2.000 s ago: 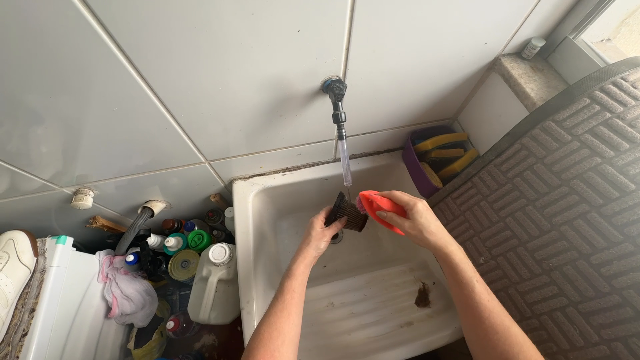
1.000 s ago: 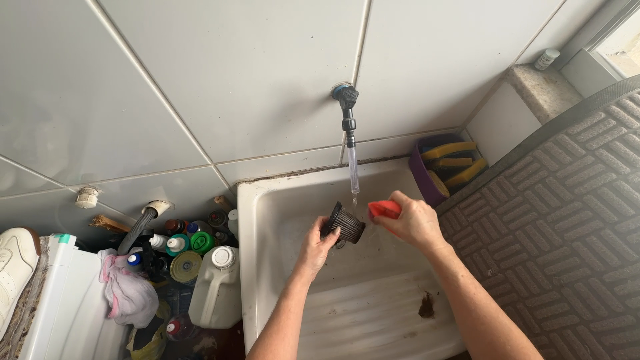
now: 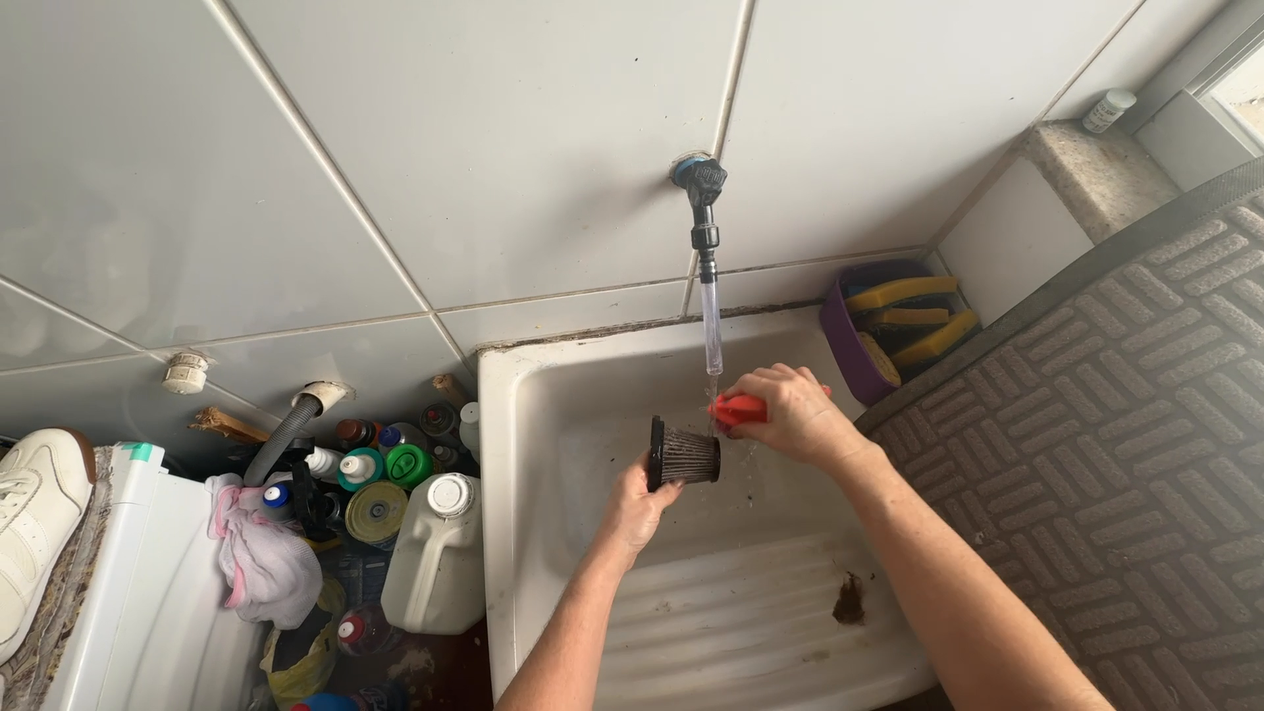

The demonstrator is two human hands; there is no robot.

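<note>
My left hand [image 3: 635, 509] grips a dark pleated cone-shaped filter [image 3: 688, 454] by its black rim, tilted on its side over the white laundry sink [image 3: 499, 553]. Just right of and above it, my right hand [image 3: 795, 415] holds a red brush [image 3: 741, 411], its bristles not clearly visible. Water runs from the clear tube on the black tap [image 3: 705, 197] close to the brush's left end. The filter and the brush are slightly apart. A clump of brown dirt [image 3: 848, 598] lies on the sink's ribbed slope.
A purple tub [image 3: 851, 341] of yellow sponges stands at the sink's back right corner. A grey textured mat [image 3: 1116, 474] hangs along the right. Left of the sink are a white jug [image 3: 434, 563], several bottles, a pinkish cloth [image 3: 262, 558] and a white shoe [image 3: 39, 513].
The filter has turned in my left hand and now shows its pleated side. The red brush has moved off the filter, against which it was close two seconds ago.
</note>
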